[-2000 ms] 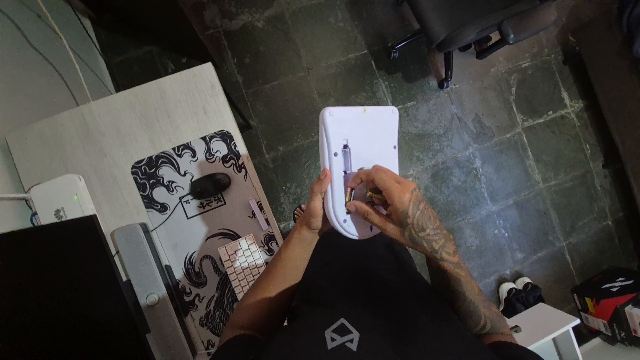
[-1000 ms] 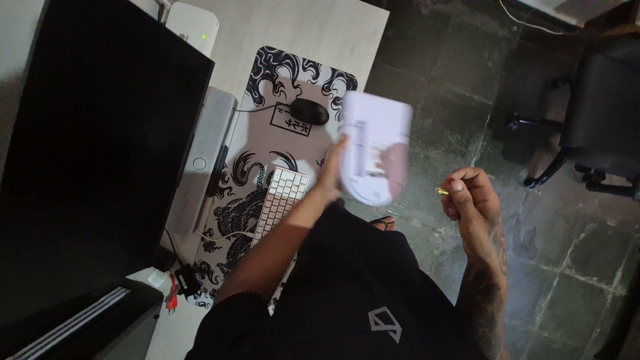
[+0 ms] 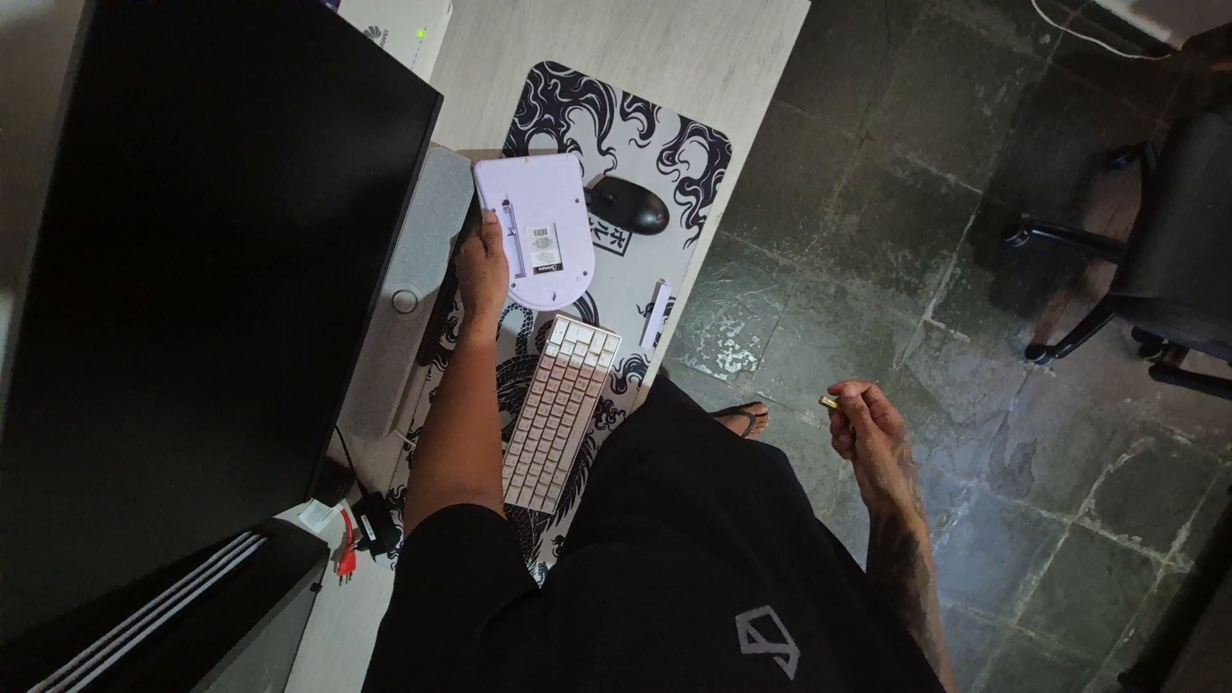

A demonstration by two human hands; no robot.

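My left hand (image 3: 481, 269) grips the side of a white plastic device (image 3: 558, 207), its underside up, over the patterned desk mat. A long narrow battery slot without its cover runs along the device's left part, beside a printed label. Out over the floor, my right hand (image 3: 866, 428) pinches a small cylindrical battery (image 3: 828, 401) between thumb and fingers. A thin white strip, which looks like the battery cover (image 3: 656, 315), lies near the mat's right edge.
A black mouse (image 3: 630, 204) sits just right of the device, and a white keyboard (image 3: 563, 414) lies below it. A speaker bar (image 3: 395, 308) and a large dark monitor (image 3: 212, 260) stand to the left. An office chair (image 3: 1165, 241) is on the tiled floor at the right.
Two seconds ago both hands were at the device. My right hand has come away with a battery, while my left hand has carried the device over the desk mat. The view has shifted.
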